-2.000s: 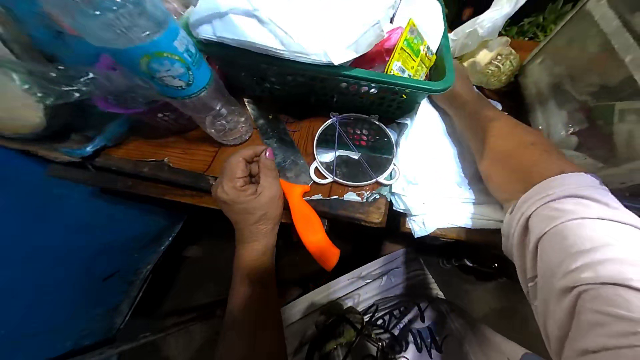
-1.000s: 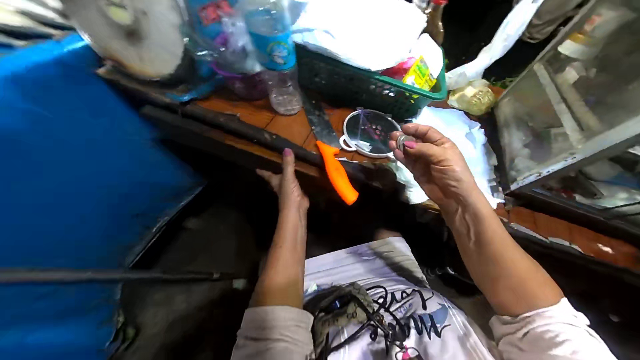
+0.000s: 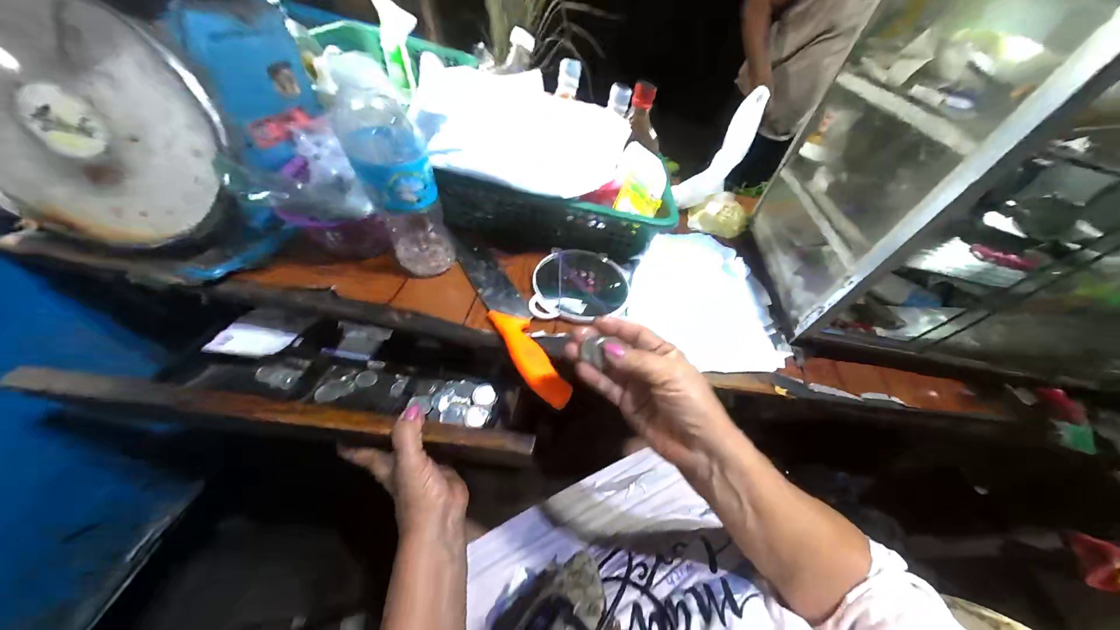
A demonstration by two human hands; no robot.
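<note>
My left hand (image 3: 420,472) grips the front board of an open wooden drawer (image 3: 262,416), thumb on top and fingers beneath. Inside the drawer lie several coins (image 3: 459,402) and some folded paper pieces (image 3: 252,339). My right hand (image 3: 656,385) holds coins (image 3: 595,352) between thumb and fingers, to the right of the drawer. A knife with an orange handle (image 3: 532,360) lies on the counter, its handle jutting over the edge. Behind my right fingers is a round clear lid or dish with a white rim (image 3: 580,284). White sheets (image 3: 700,302) lie to its right.
A round metal-faced scale (image 3: 105,131) stands at the left. Beside it are a plastic bottle with a blue label (image 3: 385,166) and a green basket (image 3: 560,223) holding white sheets and packets. A glass display case (image 3: 910,175) stands at the right. Part of a person (image 3: 801,52) shows behind.
The drawer under the counter has come open, with my left hand on its front. My right hand, beyond the basket's right end two seconds ago, has come back in front of the counter with coins.
</note>
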